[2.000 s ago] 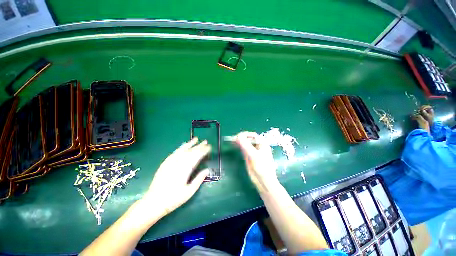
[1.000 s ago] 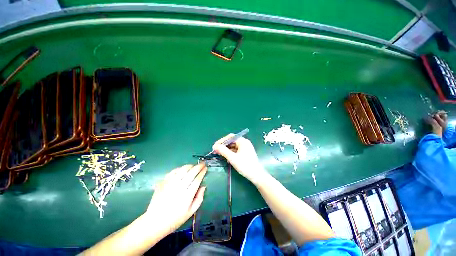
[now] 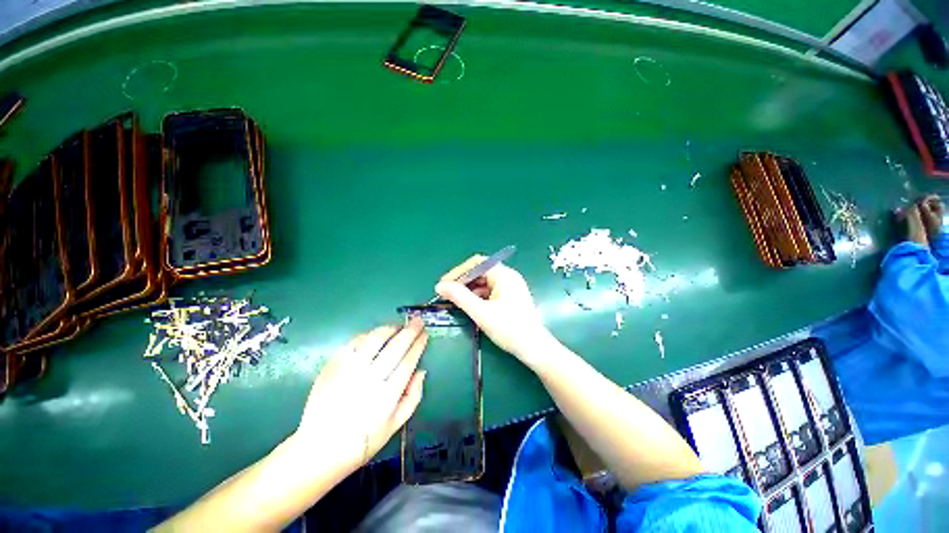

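A phone middle frame [image 3: 445,458] lies upright in view in front of me, its near end reaching past the bench's front edge. My left hand [image 3: 364,390] rests along its left side, fingertips on the frame's far left corner. My right hand [image 3: 497,307] holds slim tweezers [image 3: 489,265] like a pen, their tip at the frame's far end. Whether a small part is at the tip cannot be told. A loose flex pile [image 3: 213,349] lies left of my hands. White liner scraps [image 3: 604,260] lie to the right.
Stacked frames [image 3: 216,250] stand at the left. A single frame [image 3: 425,44] lies at the back. A smaller frame stack [image 3: 775,208] stands right, near another worker's blue sleeve [image 3: 905,312]. A parts tray [image 3: 775,427] is low right. A far tray [image 3: 921,120] lies far right.
Since two seconds ago, the frame has moved toward me and my right hand has gone from beside it to its far end. Over the last second the hands stay nearly the same; the view has shifted.
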